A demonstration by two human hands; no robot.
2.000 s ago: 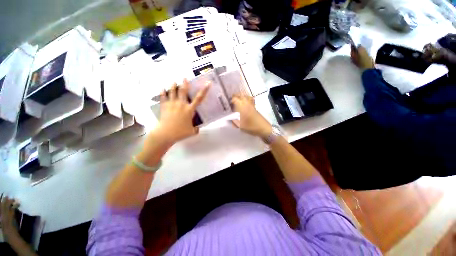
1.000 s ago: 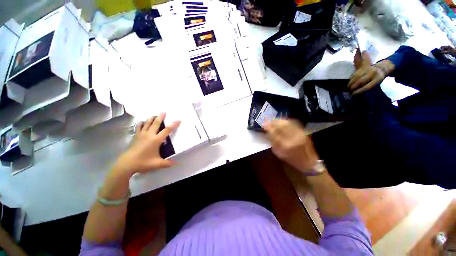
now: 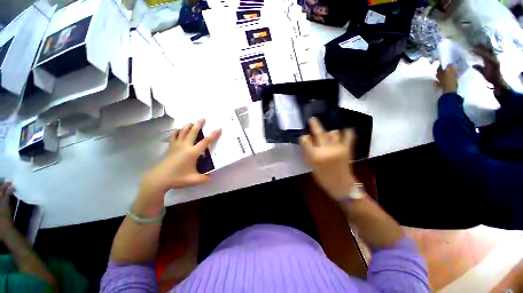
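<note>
A white carton (image 3: 228,140) with a dark picture panel lies at the table's front edge. My left hand (image 3: 180,155) spans its left end, thumb at the near edge and fingers over the far side. My right hand (image 3: 328,150), blurred, is at the near edge of a black inner tray (image 3: 312,107), with its fingers over the rim. The tray holds a pale leaflet (image 3: 288,112) and is just right of the carton. A second black tray (image 3: 359,130) is partly hidden behind the first tray and my right hand.
Fanned flat box blanks (image 3: 255,63) lie beyond the carton. Erected cartons (image 3: 74,54) are piled at left. Black trays (image 3: 367,54) are stacked at back right, beside a silvery heap (image 3: 423,39). A worker's dark blue sleeve (image 3: 459,129) is at right; another person's hand (image 3: 7,200) is at lower left.
The carton has been set down flatter by the front edge under my left hand. My right hand has left it and moved right to the trays; one tray is now nearer the carton.
</note>
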